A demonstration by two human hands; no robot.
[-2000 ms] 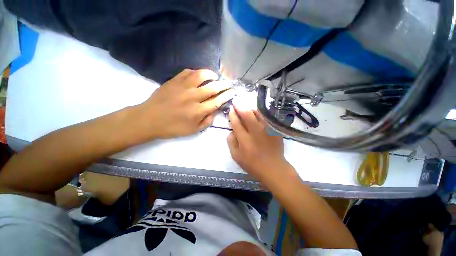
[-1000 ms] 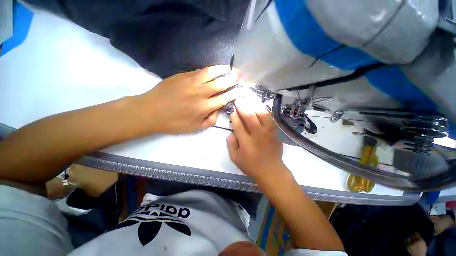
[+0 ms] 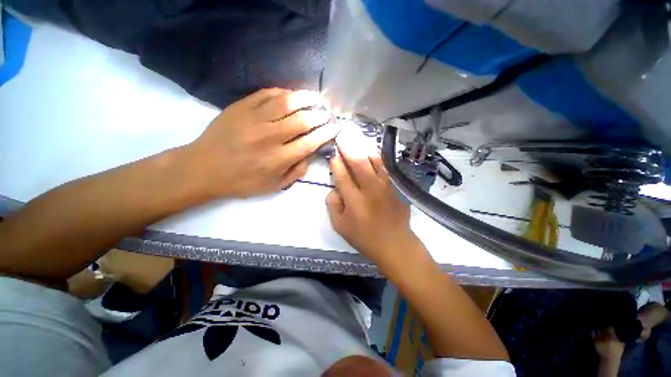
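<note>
A large dark cloth mass [image 3: 221,51] lies on the white table at the back left, running up to the sewing machine head [image 3: 441,66]. My left hand [image 3: 272,143] lies palm down at the cloth's near edge, fingertips under the bright lamp. My right hand [image 3: 368,195] is beside it, fingertips at a small dark piece of cloth [image 3: 326,150] between the hands. Both hands press on the cloth near the needle area. The needle and presser foot are lost in glare and behind my fingers.
Yellow-handled scissors [image 3: 542,224] lie at the table's right, partly behind a curved dark rim. A small black looped tool [image 3: 448,171] lies right of the needle area. The grey marked table edge [image 3: 257,254] runs in front of me. Another person's hand [image 3: 609,346] shows at the lower right.
The view has shifted, so the machine head and scissors appear in different places. Both hands stay at the needle area with little visible movement.
</note>
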